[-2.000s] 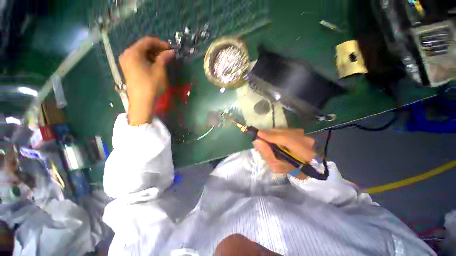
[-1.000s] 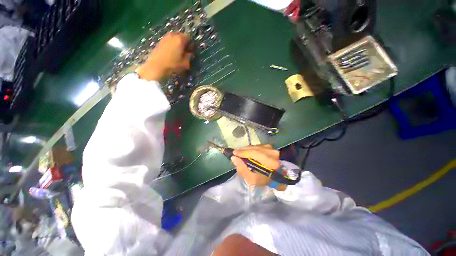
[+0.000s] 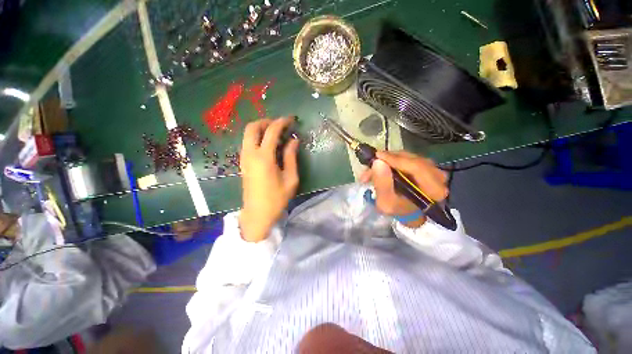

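Note:
My left hand (image 3: 267,173) is low over the green mat, left of the iron's tip. Its thumb and fingertips close around a small dark part (image 3: 286,137), mostly hidden by the fingers. My right hand (image 3: 409,183) holds the black soldering iron (image 3: 363,153) with a yellow stripe like a pen. Its metal tip points up and left, a short way right of my left fingertips and apart from them. Tiny silvery specks (image 3: 317,138) lie on the mat between the hands.
Red lead wires (image 3: 225,109) and dark purple specks (image 3: 166,148) lie left. Small silvery assemblies (image 3: 239,31) spread behind. A round tin (image 3: 298,55) of silvery scrap stands beside the black fan (image 3: 429,76). A pale pad (image 3: 357,117), yellow sponge (image 3: 497,66) and tray (image 3: 613,90) are right.
My left hand has come back from the pile of silvery assemblies to the near mat, with a small dark part at its fingertips. My right hand still holds the iron. The view has shifted.

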